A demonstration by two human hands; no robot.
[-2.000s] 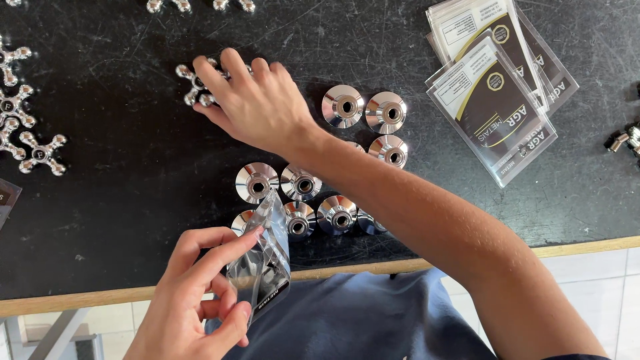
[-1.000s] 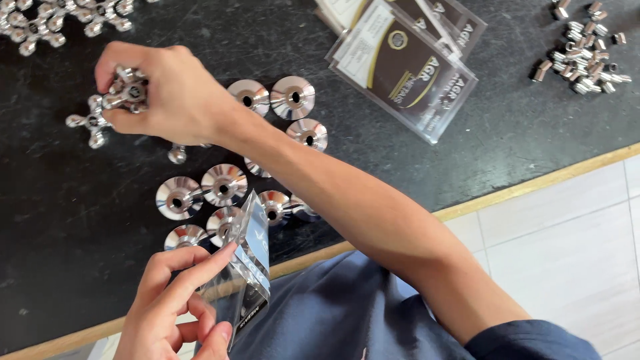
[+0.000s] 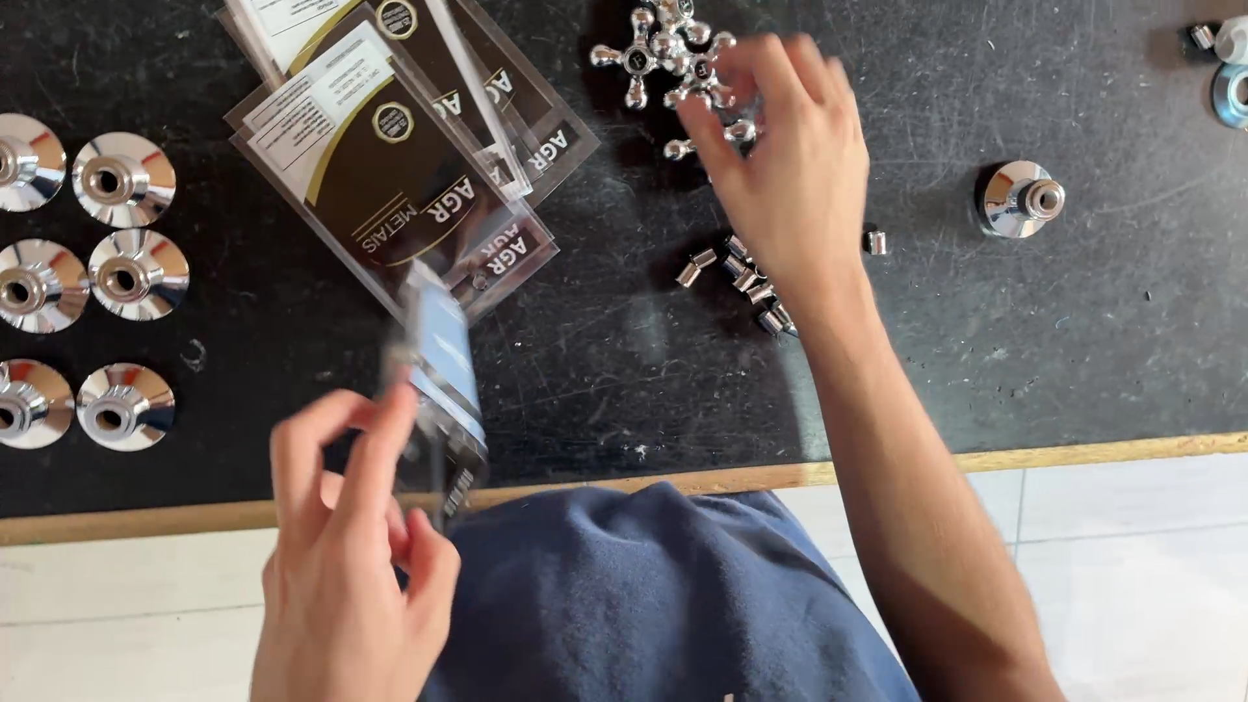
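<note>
My left hand [image 3: 366, 526] holds a clear plastic package [image 3: 444, 380] upright near the table's front edge; what it contains is blurred. Above the small metal sleeves, my right hand [image 3: 795, 156] reaches to a cluster of chrome cross handles [image 3: 639, 60], its fingers apart and blurred by motion. Thumb and fingertips are beside or touching the lower handles [image 3: 738, 135]; no firm hold shows. Several short chrome sleeves [image 3: 746, 280] lie under the right wrist, partly hidden by it.
Flat clear packages with printed cards [image 3: 409, 185] overlap at upper left centre. Chrome flanges [image 3: 125, 180] stand in rows at far left. One flange [image 3: 1014, 200] and a loose sleeve [image 3: 877, 242] lie to the right. The table's wooden edge [image 3: 1024, 453] runs along the front.
The view has shifted far to the right. My right hand was at a group of cross handles left of the flanges and is now at another cluster beyond the flat packages. The left hand keeps its package.
</note>
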